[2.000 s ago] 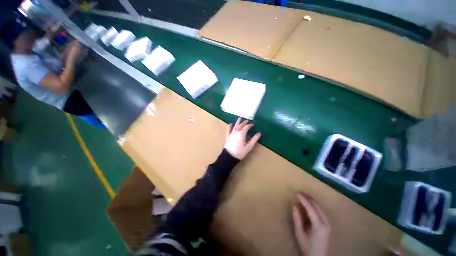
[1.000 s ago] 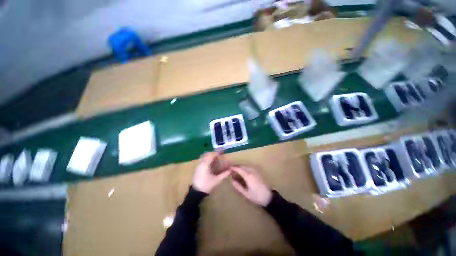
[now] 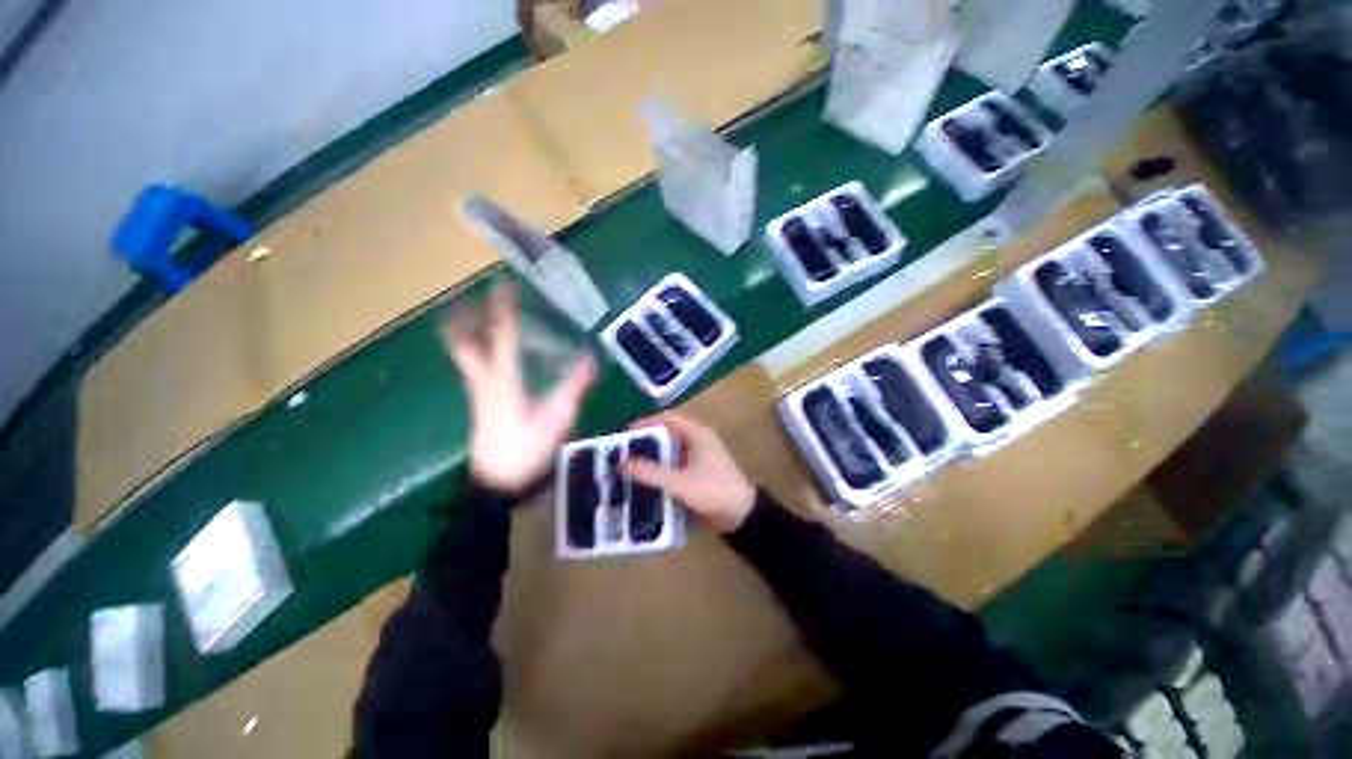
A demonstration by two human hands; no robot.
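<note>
A white inner tray with two long black pieces and a narrow dark middle part [image 3: 571, 504] rests on the cardboard bench cover in front of me. My right hand [image 3: 697, 472] grips its right side, with a finger or thumb over the middle part. My left hand [image 3: 512, 408] is blurred, raised at the belt edge left of the tray, with its fingers spread. A small greyish pouch [image 3: 552, 360] shows between its fingers and thumb; I cannot tell if they touch it.
Filled trays [image 3: 669, 337] and upright white cards or flaps [image 3: 709, 186] stand on the green belt [image 3: 371, 460]. A row of filled trays [image 3: 870, 426] sits on the bench at right. White cartons [image 3: 230, 575] are on the belt at lower left. A blue stool [image 3: 171, 230] is beyond.
The view has turned right. A filled tray is now on the bench under my right hand. My hands, close together before, are apart, and my left hand has opened towards the belt.
</note>
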